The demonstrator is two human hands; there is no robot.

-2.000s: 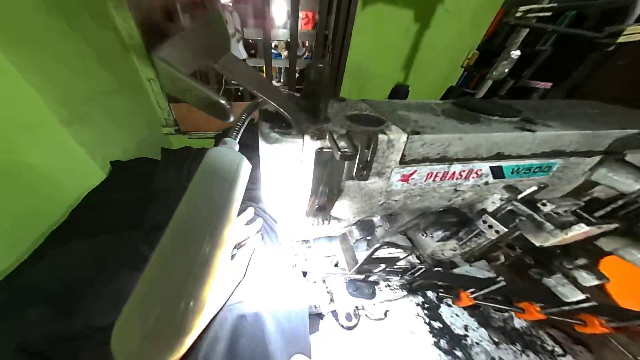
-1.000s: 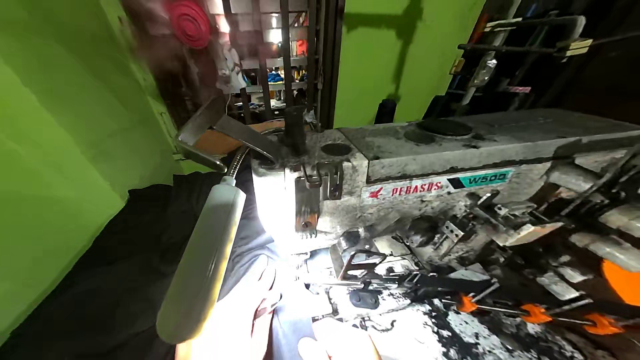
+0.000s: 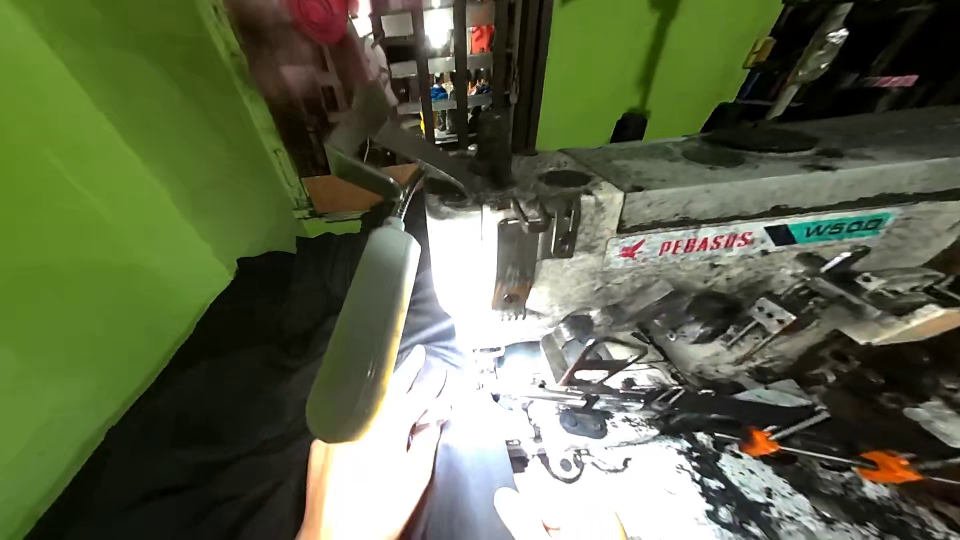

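Observation:
A Pegasus industrial sewing machine [image 3: 675, 217] fills the right side, its needle area lit very brightly by a lamp with a long pale housing [image 3: 364, 337]. Dark fabric [image 3: 469, 480] runs up to the needle area. My left hand [image 3: 382, 457] lies on this fabric, just left of the needle area and partly behind the lamp; glare hides whether its fingers pinch the cloth. At the bottom edge, my right hand [image 3: 559, 517] shows only its fingertips, close to the fabric's right edge, washed out by the light.
More black fabric [image 3: 225, 375] is heaped at the left against a green wall [image 3: 112, 165]. Metal levers and orange wing-shaped parts [image 3: 889, 466] lie at the right of the machine. Behind the machine stands a dark barred gate [image 3: 461, 67].
Compared with one second ago, my left hand is further up along the fabric, nearer the needle area. My right fingertips stay at the bottom edge. The view has shifted somewhat.

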